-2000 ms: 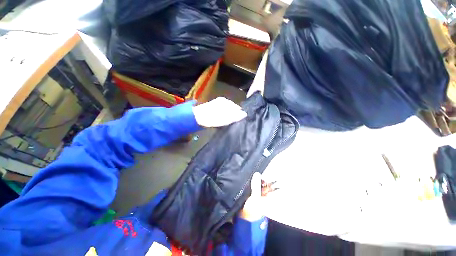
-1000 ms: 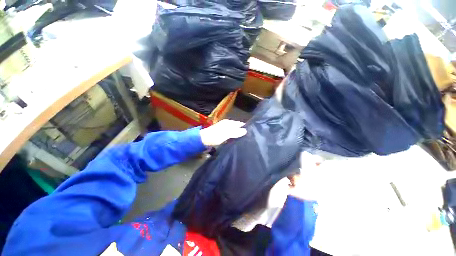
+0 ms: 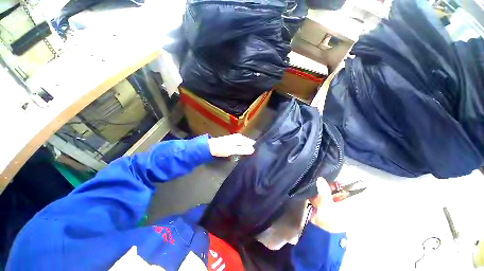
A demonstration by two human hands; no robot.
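Observation:
A dark navy bag body (image 3: pixel 265 169) lies from my lap up over the white table's edge, with an open zipper curving along its right side. My left hand (image 3: pixel 232 145) is at the bag's upper left edge; its fingertips touch the fabric and the grip is partly hidden. My right hand (image 3: pixel 325 210) is at the bag's right edge beside the zipper and holds red-handled thread snips (image 3: pixel 342 191), blades pointing right. A pale lining piece (image 3: pixel 284 228) shows under the bag near my right wrist.
A carton (image 3: pixel 212 117) heaped with dark bags stands beyond my left hand. A big pile of dark bags (image 3: pixel 403 106) lies at the table's far right. A thin stick (image 3: pixel 451 222) and a curled thread (image 3: pixel 429 249) lie on the white table (image 3: pixel 392 222). A wood-edged table (image 3: pixel 79 100) is at left.
The bag has been turned and shifted right, its zipper side showing again after being hidden a second ago. The snips in my right hand now show clearly. The view has swung left.

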